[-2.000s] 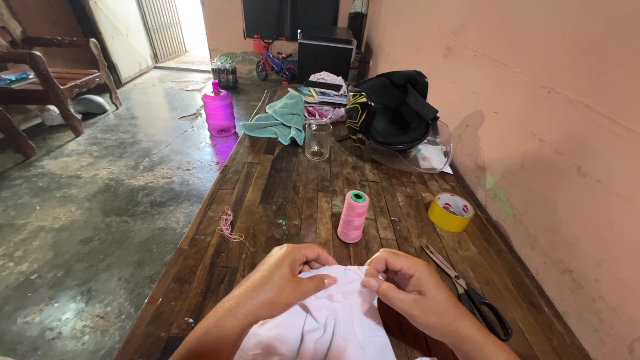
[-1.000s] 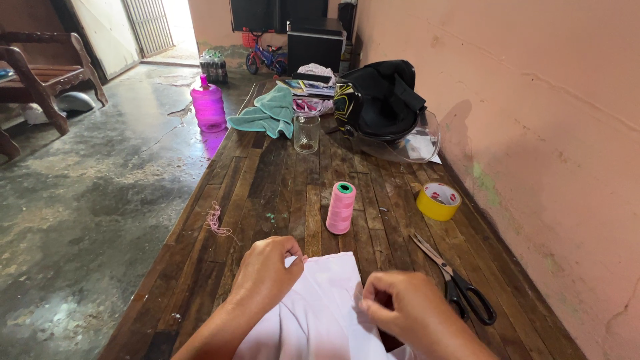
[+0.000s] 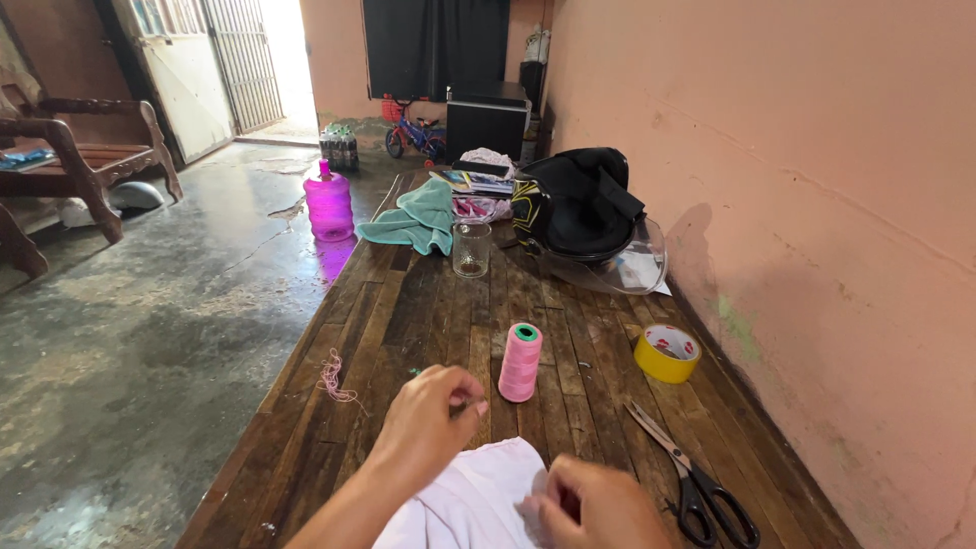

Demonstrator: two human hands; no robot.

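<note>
White cloth (image 3: 476, 496) lies at the table's near edge, its corner pointing away from me. My left hand (image 3: 438, 415) is raised over the cloth's far left side, fingertips pinched together; whether something thin is between them cannot be made out. Blurred, my right hand (image 3: 591, 507) has curled fingers at the cloth's right edge, and its grip is unclear. A cone of pink thread (image 3: 521, 364) stands upright just beyond the hands. Loose pink thread (image 3: 334, 379) lies in a tangle to the left. Black-handled scissors (image 3: 690, 476) rest to the right, blades slightly apart.
A yellow tape roll (image 3: 667, 354) sits near the wall. Farther back on the wooden table (image 3: 427, 320) are a glass jar (image 3: 471, 252), a teal towel (image 3: 415, 217), books (image 3: 480, 183) and a black helmet (image 3: 583, 202) with a clear visor. A purple water jug (image 3: 329, 202) stands on the floor.
My left hand has come off the cloth's far edge, where it was pinching, and is now lifted above it. The right hand stays near the cloth's right edge.
</note>
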